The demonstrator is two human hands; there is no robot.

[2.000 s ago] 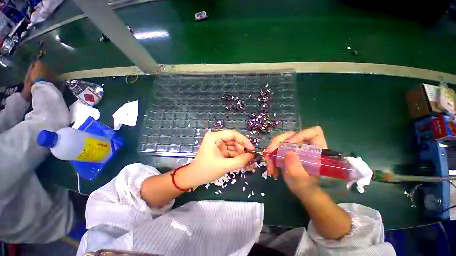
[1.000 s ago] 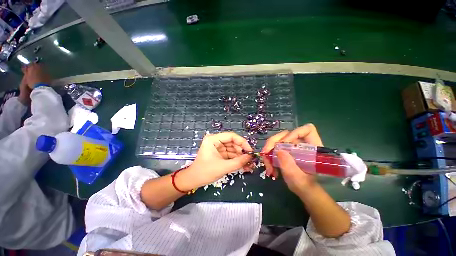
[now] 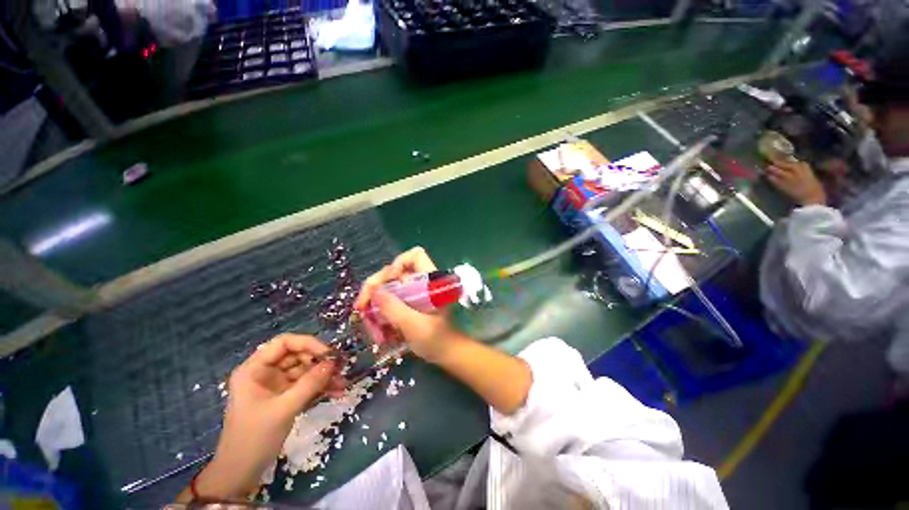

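Observation:
My right hand point(image 3: 404, 304) holds the glue syringe point(image 3: 431, 290), a clear barrel of red fluid with white tissue at its rear. Its tip points down-left toward my left hand. My left hand point(image 3: 282, 377) pinches a small dark component point(image 3: 337, 357) between thumb and fingers; detail is blurred. Behind the hands, the clear-grey parts tray point(image 3: 159, 344) holds heaps of small shiny components point(image 3: 339, 274). White bits point(image 3: 309, 438) lie scattered at its near edge.
The air hose point(image 3: 598, 231) runs from the syringe over the blue glue dispenser point(image 3: 623, 254) beside a carton point(image 3: 546, 174). Black trays point(image 3: 463, 40) stand beyond the green belt point(image 3: 299, 149). A person point(image 3: 827, 259) works at right. White tissue point(image 3: 60, 428) lies at left.
The view has swung right, so the bench shows tilted and further left. The dispenser and a person at right now show more fully; the solvent bottle has left the view. Both hands keep their holds.

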